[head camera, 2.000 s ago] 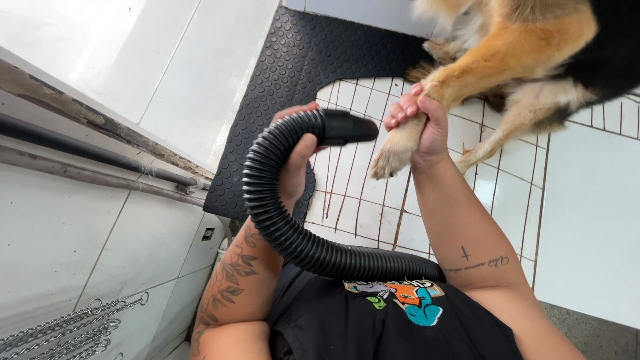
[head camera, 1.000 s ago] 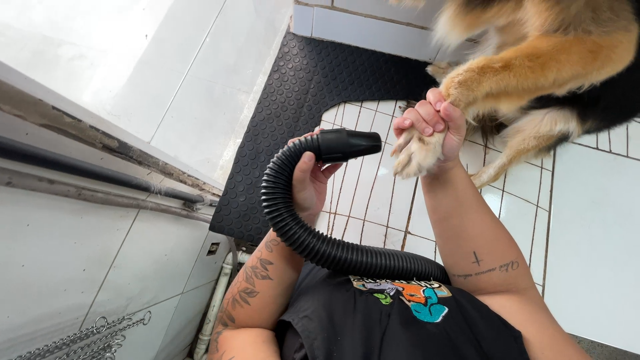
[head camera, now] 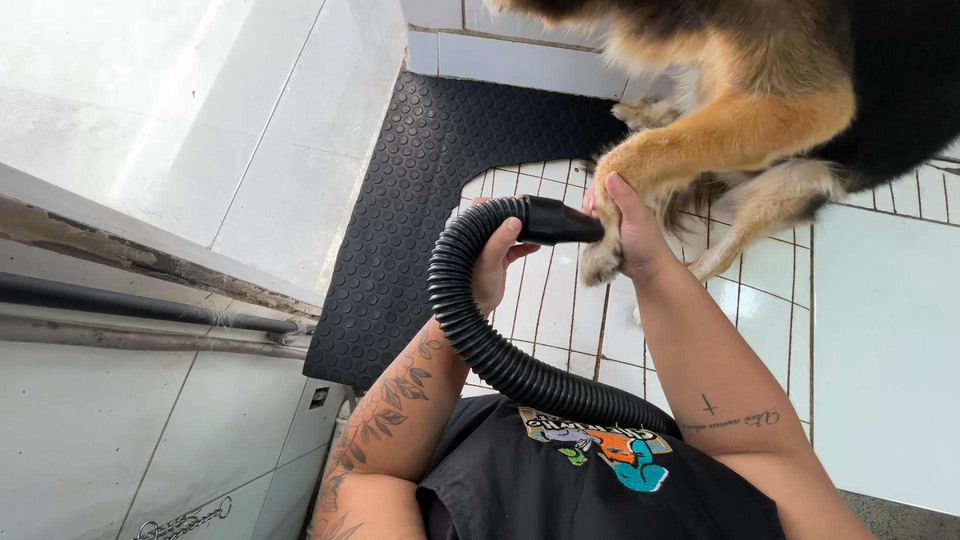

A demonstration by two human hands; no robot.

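Note:
My left hand (head camera: 495, 259) grips a black corrugated dryer hose (head camera: 480, 330) just behind its tapered nozzle (head camera: 559, 223). The hose curves down across my black top. The nozzle's tip is at the front paw (head camera: 601, 261) of a tan and black dog (head camera: 735, 127); whether it touches the fur, I cannot tell. Around that foreleg, just above the paw, my right hand (head camera: 634, 229) is closed, with the thumb on the near side and most fingers hidden behind the leg. Another of the dog's legs (head camera: 765, 217) extends behind my right wrist.
Black studded rubber matting (head camera: 375, 277) borders white tiles with dark joints (head camera: 540, 300). A low tiled ledge (head camera: 517, 64) runs behind it. Dark and grey pipes (head camera: 150, 304) line the wall at left. Metal chains (head camera: 187, 521) hang at the bottom left. A smooth white panel (head camera: 885, 337) lies at right.
The nozzle, apart from the paw in the earlier frames, is now right at it. The paw, held raised toward the nozzle one second ago, now points down, with my right hand around the leg.

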